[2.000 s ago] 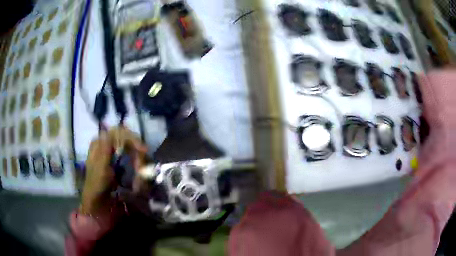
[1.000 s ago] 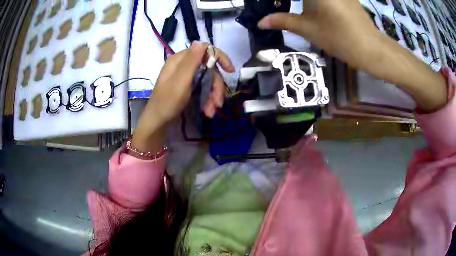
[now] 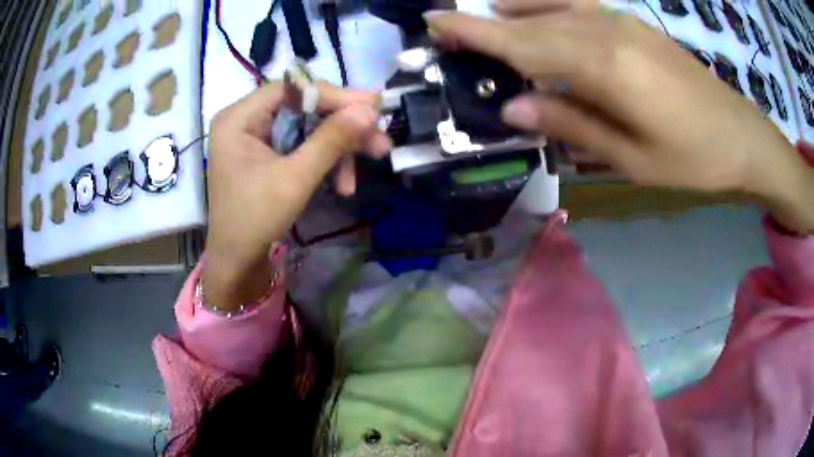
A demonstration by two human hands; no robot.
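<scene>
The test fixture [image 3: 419, 159] stands in front of me, with silver-white edges and a green strip. A black cover [image 3: 485, 87] with a pale centre dot lies over its spoked plate and hides most of it. My right hand [image 3: 625, 98] grips the cover, its thumb at the right side and a finger at the far edge. My left hand [image 3: 268, 165] is left of the fixture and pinches a small pale test connector [image 3: 308, 96]; its fingertips are close to the fixture's left side. Whether a unit lies under the cover is hidden.
A foam tray [image 3: 120, 234] on the left has tan cutouts and several units [image 3: 161, 164] in its near row. More units stand in a tray at the far right. Black cables [image 3: 297, 31] lie beyond my left hand. A blue object [image 3: 409, 236] sits below the fixture.
The black cover now lies over the spoked plate, which was bare before. My right hand has come down and nearer with it. My left hand has moved slightly left, still with the connector.
</scene>
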